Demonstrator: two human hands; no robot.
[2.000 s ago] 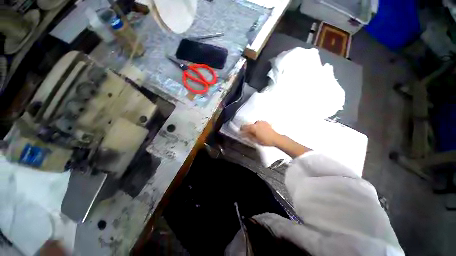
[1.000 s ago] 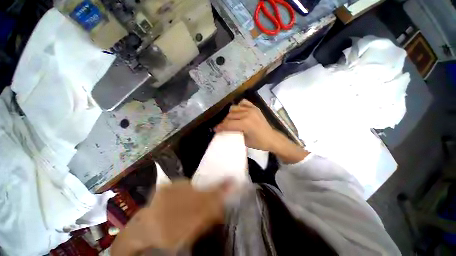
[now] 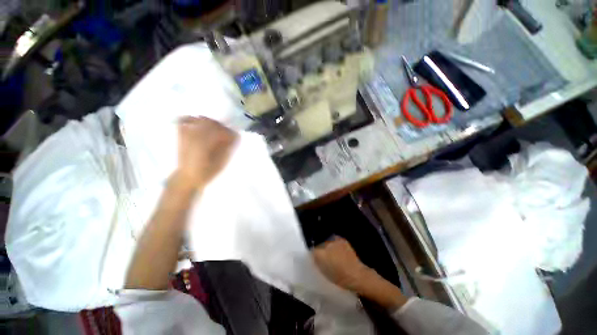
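Observation:
A white fabric panel (image 3: 242, 203) lies over the machine table and hangs over its front edge. My left hand (image 3: 204, 147) rests on its upper part, left of the overlock machine's blue label; its fingers are blurred. My right hand (image 3: 340, 262) grips the panel's lower right edge, in front of the table. The cream overlock machine (image 3: 314, 72) stands just right of the panel's top. The needle area is partly hidden by the fabric. A large loose heap of white sewn work (image 3: 65, 209) hangs at the left.
Red-handled scissors (image 3: 426, 106) lie on blue-grey cloth beside a dark flat rectangle (image 3: 452, 80), perhaps a phone, and a thin pale stick (image 3: 476, 63). A stack of white pieces (image 3: 478, 229) is on a low stand at right. The table's front edge (image 3: 393, 165) runs diagonally.
The panel, folded near my body a second ago, is now spread out at the machine. My left hand has moved up onto it. My right hand has moved lower. The view has shifted left.

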